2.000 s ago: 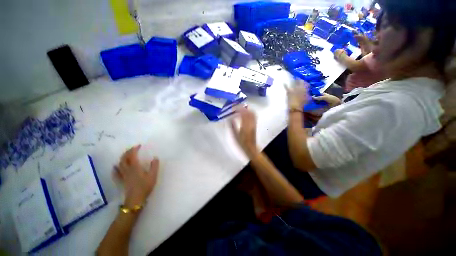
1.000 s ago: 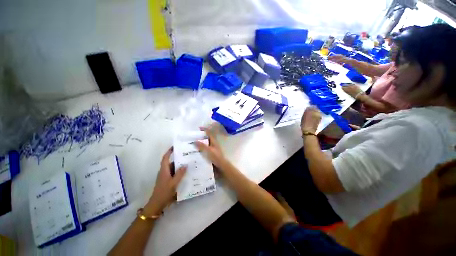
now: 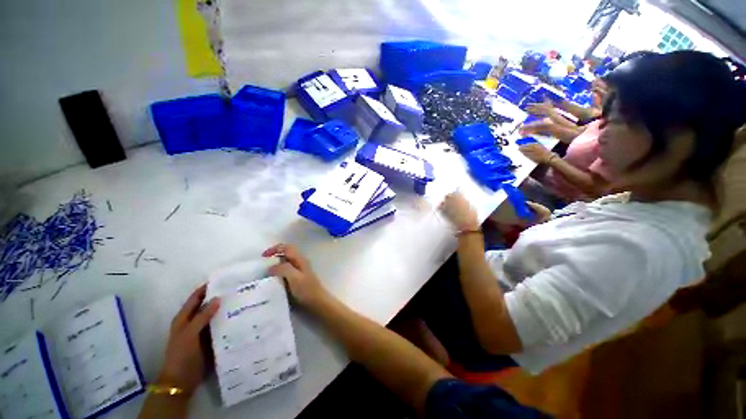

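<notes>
A white retail box (image 3: pixel 253 344) with small print and its text side up is between my hands, over the table's front edge. My left hand (image 3: pixel 190 340) grips its left side, thumb on the upper left of the face. My right hand (image 3: pixel 296 274) holds the top flap at the box's upper right with its fingertips. Two stacks of finished boxes (image 3: pixel 96 356) lie text side up to the left of my left hand; the leftmost is cut off by the picture's edge. A stack of boxes with the connector picture up (image 3: pixel 348 194) sits beyond my right hand.
A heap of blue-and-white strips (image 3: pixel 53 241) lies at the back left. Blue trays (image 3: pixel 192 123) stand by the wall near a black rectangle (image 3: pixel 92 128). Dark connectors (image 3: pixel 458 113) are piled at the back. A person in white (image 3: pixel 605 270) sits close on the right.
Both my hands, empty two seconds ago, now hold a box taken since then. Over the last second the view has shifted, and my right fingers have moved from the box face to its top flap.
</notes>
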